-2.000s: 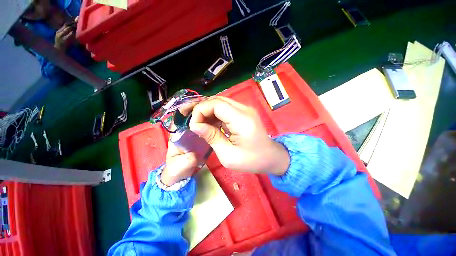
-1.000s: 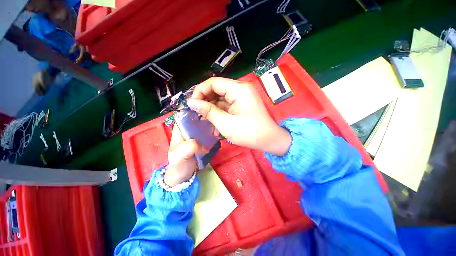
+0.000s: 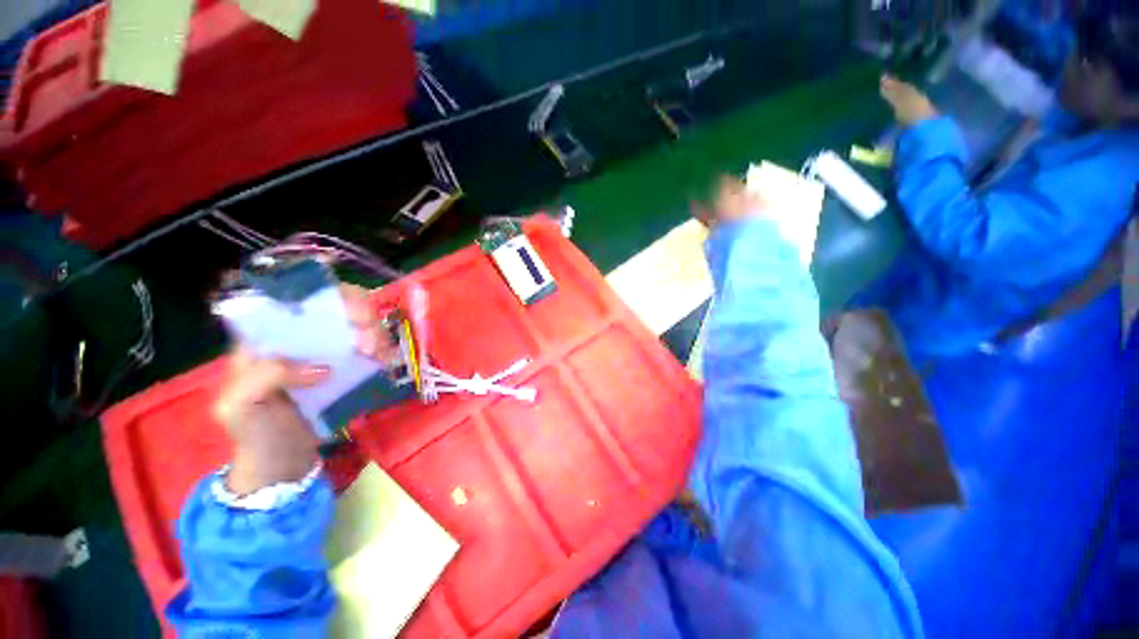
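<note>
My left hand (image 3: 277, 406) holds a silver-white pouch cell (image 3: 294, 335) above the left part of the red compartment tray (image 3: 568, 431). A dark board with pink and white wires is at the cell's far end. A second, narrow pack (image 3: 407, 355) with white leads is beside my left fingers; I cannot tell if they hold it. My right hand (image 3: 727, 202) is blurred, reaching out to the cream sheets (image 3: 665, 277) at the right; its fingers and anything in them are unclear. Another pack (image 3: 522, 268) lies on the tray's far edge.
Several wired packs lie along the dark green conveyor (image 3: 612, 187). Stacked red trays (image 3: 237, 112) stand behind at the left. A pale yellow sheet (image 3: 390, 549) lies on the tray under my left forearm. Another person in a blue smock (image 3: 999, 212) sits at the right, near a white cell (image 3: 852, 185).
The view has turned to the right. My right hand has left the held cell and reached far right. The narrow pack with white leads now shows beside my left hand.
</note>
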